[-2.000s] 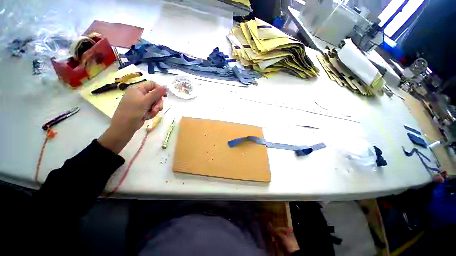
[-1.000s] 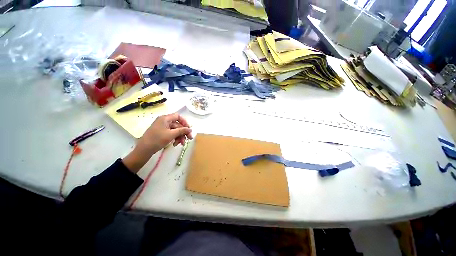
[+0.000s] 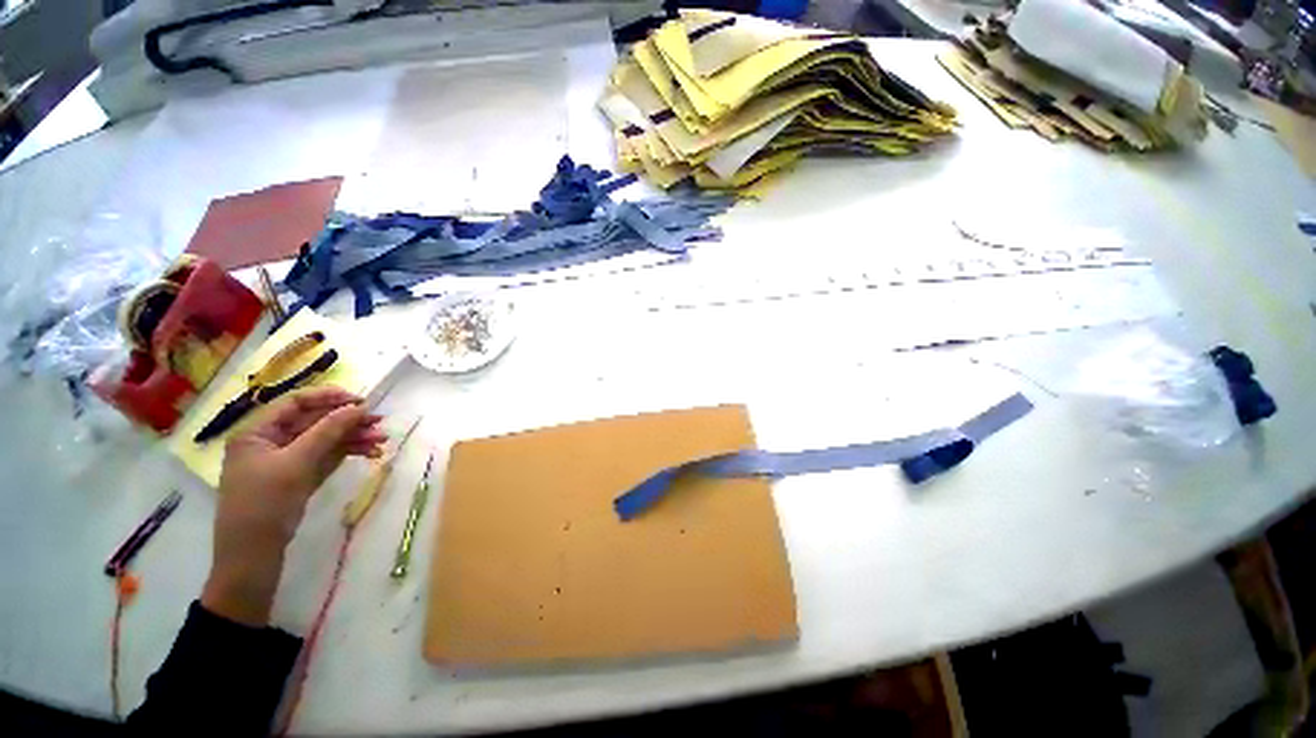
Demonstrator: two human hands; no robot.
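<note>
My left hand (image 3: 296, 454) is over the table's left part, beside the pale yellow pad (image 3: 306, 329), fingers bent and fingertips close together. Whether it holds something small cannot be told. My right hand is not in view. The tan board (image 3: 621, 577) lies in front of me with small dark specks on it. A blue-grey fabric strip (image 3: 852, 459) crosses its upper right edge, with a darker curl on the table. The awl (image 3: 365, 493) with red cord and a slim green tool (image 3: 413, 531) lie left of the board. The white dish (image 3: 504, 343) holds tiny pieces.
Pliers (image 3: 267, 387) lie on the pad. The red tape dispenser (image 3: 188, 346) and snips (image 3: 142, 534) are at left. Tangled strips (image 3: 491, 245) and a yellow-grey stack (image 3: 765, 108) lie behind. A clear bag (image 3: 1155, 389) is at right, by a long marked sheet.
The view has shifted. My left hand has moved left and away from the board, towards the pad. The hand seen low beneath the table edge two seconds ago is out of view.
</note>
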